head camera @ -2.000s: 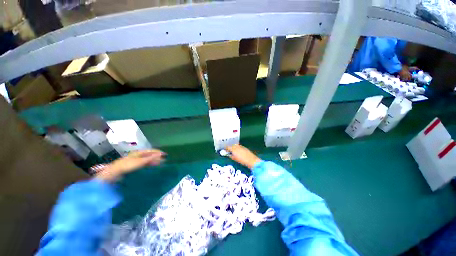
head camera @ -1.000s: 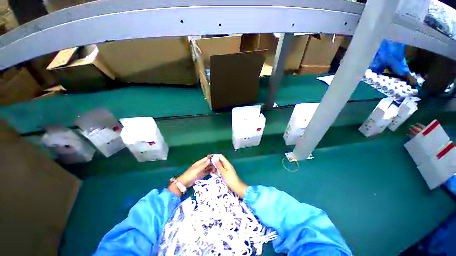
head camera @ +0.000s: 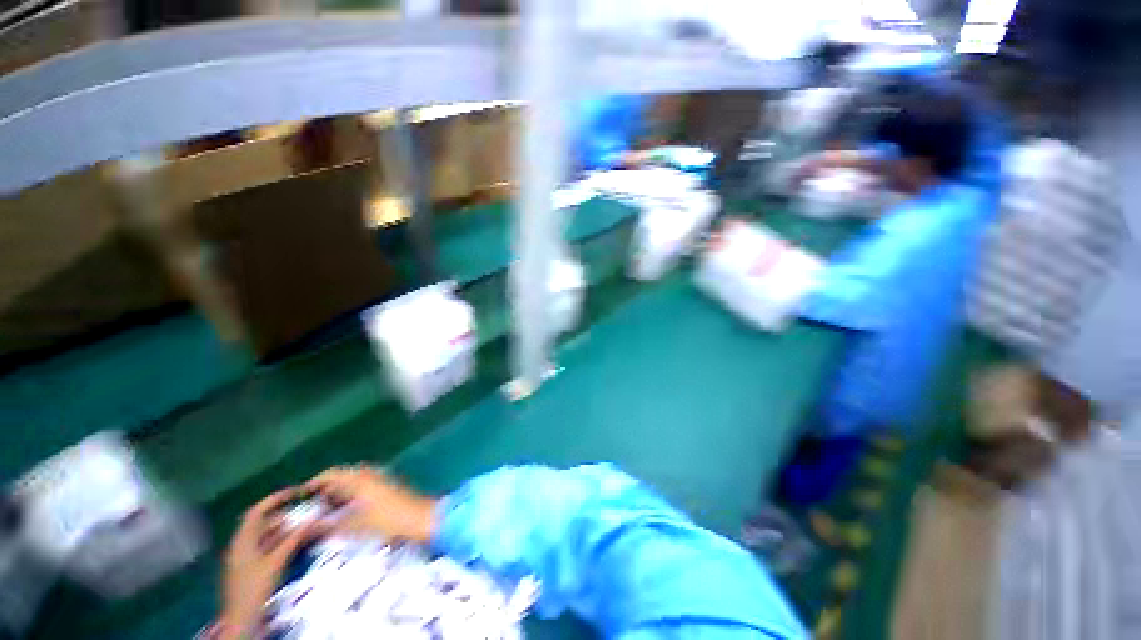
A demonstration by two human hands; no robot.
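Observation:
The picture is blurred. My right hand (head camera: 375, 503) and my left hand (head camera: 254, 563) are close together at the lower left, above the near end of the cable pile. Between their fingers is a small white coiled cable (head camera: 304, 511). The white cable pile (head camera: 388, 598) lies just below the hands and runs out of the bottom edge. A white open box (head camera: 425, 348) stands on the conveyor beyond my hands. Another white box (head camera: 106, 513) is at the far left.
A grey post (head camera: 541, 213) rises from the bench, with a white box partly behind it. A coworker in a blue smock (head camera: 901, 294) is at the right by a larger white box (head camera: 757, 273). Brown cartons (head camera: 294, 250) stand behind the line. A curved rail (head camera: 275, 81) crosses the top.
The view has swung to the right, so the bench things shift left and the coworker appears. My hands stay together at the pile's near end; a second earlier they were at mid-view.

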